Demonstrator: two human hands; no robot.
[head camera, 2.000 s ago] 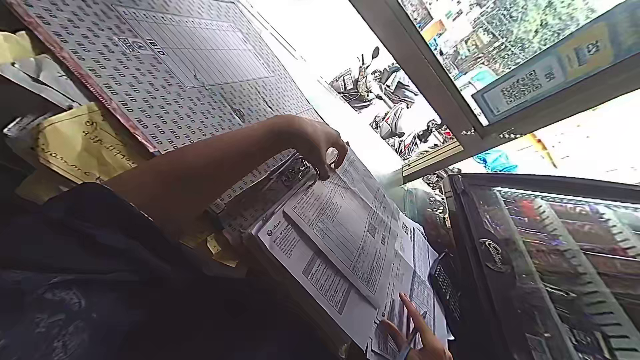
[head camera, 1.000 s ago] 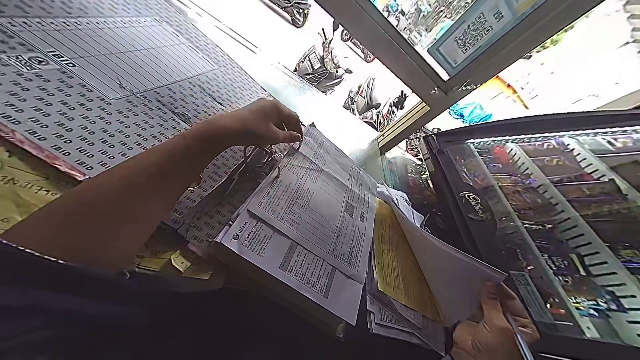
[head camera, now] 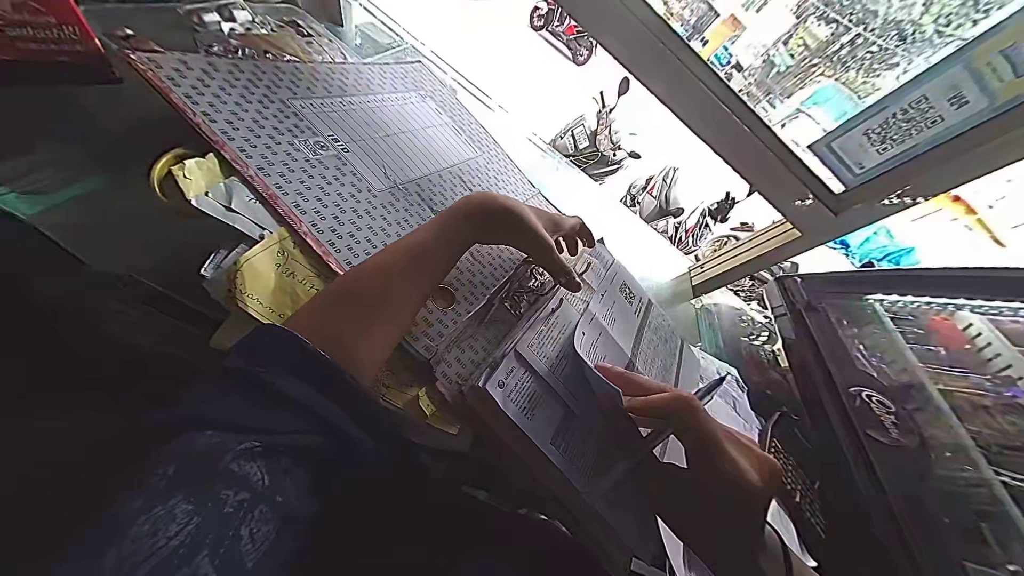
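Note:
A lever arch file lies spread out, its patterned cover (head camera: pixel 384 160) to the left and a thick stack of printed papers (head camera: pixel 520 400) to the right. My left hand (head camera: pixel 552 240) is bent over the metal clip (head camera: pixel 528 288) at the top edge of the papers, thumb pointing down; whether it grips a sheet I cannot tell. My right hand (head camera: pixel 696 432) holds a pen (head camera: pixel 708 390) between its fingers, and its fingertips are at the curled edge of a lifted sheet (head camera: pixel 600 360). More loose papers show beneath and beyond that hand.
Yellow handwritten notes (head camera: pixel 276 276) stick out under the cover's left edge. A roll of tape (head camera: pixel 168 172) is near them. At right stands a display cooler (head camera: pixel 880 400) with a dark frame, beside a black keypad device (head camera: pixel 800 488). A window frame (head camera: pixel 712 104) and parked motorbikes (head camera: pixel 592 144) lie beyond.
My right hand has moved from the far lower end of the papers up onto the stack. The yellow sheet seen beside it one second ago no longer shows.

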